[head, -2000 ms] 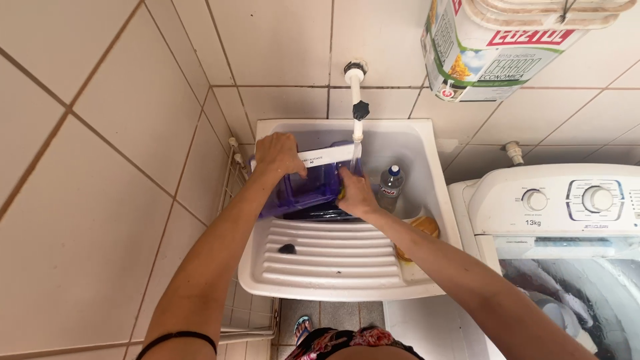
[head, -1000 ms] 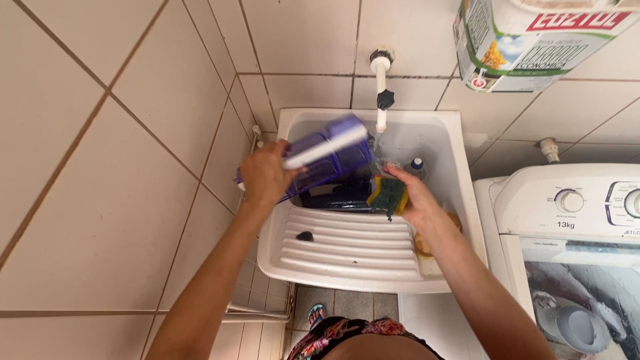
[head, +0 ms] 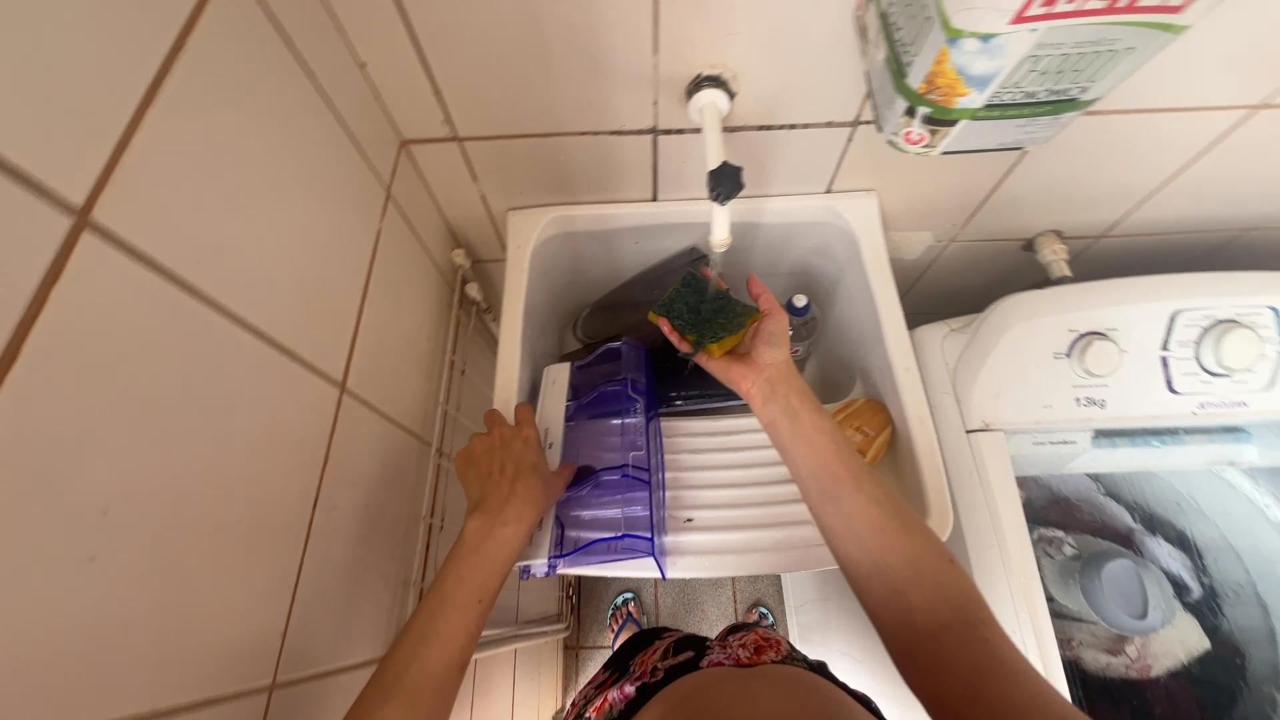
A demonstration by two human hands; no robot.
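My left hand (head: 513, 470) grips the white edge of a translucent purple plastic container (head: 605, 455), which lies over the left part of the sink's ribbed washboard (head: 740, 490). My right hand (head: 745, 345) holds a green and yellow scouring sponge (head: 706, 312), green side up, under the white plastic tap (head: 718, 215). Water runs from the tap onto the sponge. Dark plastic pieces (head: 640, 295) lie in the basin beneath and behind the sponge. Right of my right hand stands a clear bottle with a blue and white cap (head: 798, 320).
The white laundry sink (head: 925, 470) stands against a tiled wall. A wooden-backed brush or similar tan object (head: 862, 430) lies at its right side. A top-loading washing machine (head: 1120, 350) adjoins on the right. A printed container (head: 1020, 80) hangs or stands above. A white rack (head: 440, 420) is at left.
The purple container has turned and moved from over the basin down onto the left of the washboard. My right hand has brought the sponge up under the tap.
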